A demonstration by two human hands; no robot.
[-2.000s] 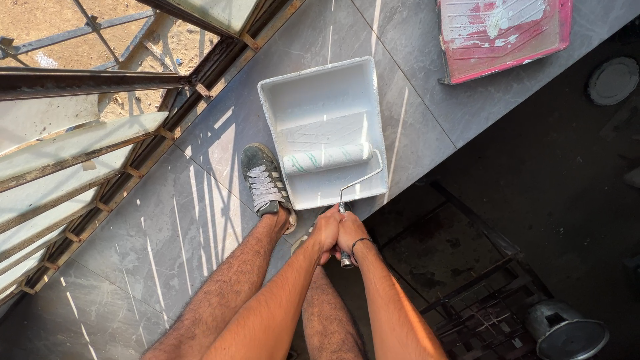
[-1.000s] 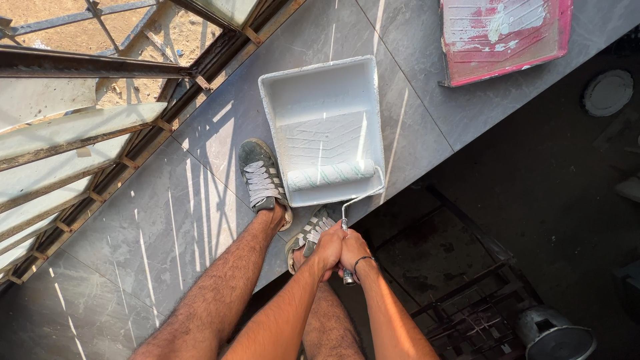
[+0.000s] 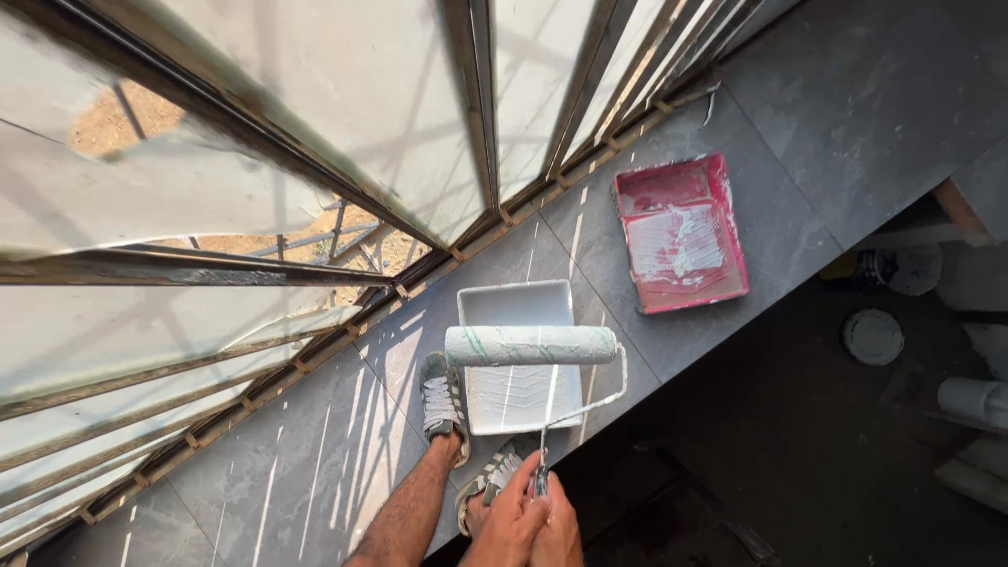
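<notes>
My left hand (image 3: pixel 512 512) and my right hand (image 3: pixel 557 524) are both closed around the handle of a paint roller (image 3: pixel 531 346), low in the view. The roller's pale sleeve, streaked with green, is held up above a white plastic paint tray (image 3: pixel 516 398) and hides the tray's middle. Its bent wire frame runs from the sleeve's right end down to my hands. Ridges wet with white paint show in the tray. A pink paint tray (image 3: pixel 683 236) smeared with white paint lies up and to the right.
Both trays and my shoes (image 3: pixel 443 398) are on a grey tiled ledge (image 3: pixel 315 449). Louvred glass panes (image 3: pixel 378 79) with metal frames line its left side. Past the ledge's right edge is a dark lower area with a round white lid or container (image 3: pixel 872 336).
The roller has been lifted out of the white tray, where it lay earlier, and is now held above it. The view has swung so that more of the window panes shows.
</notes>
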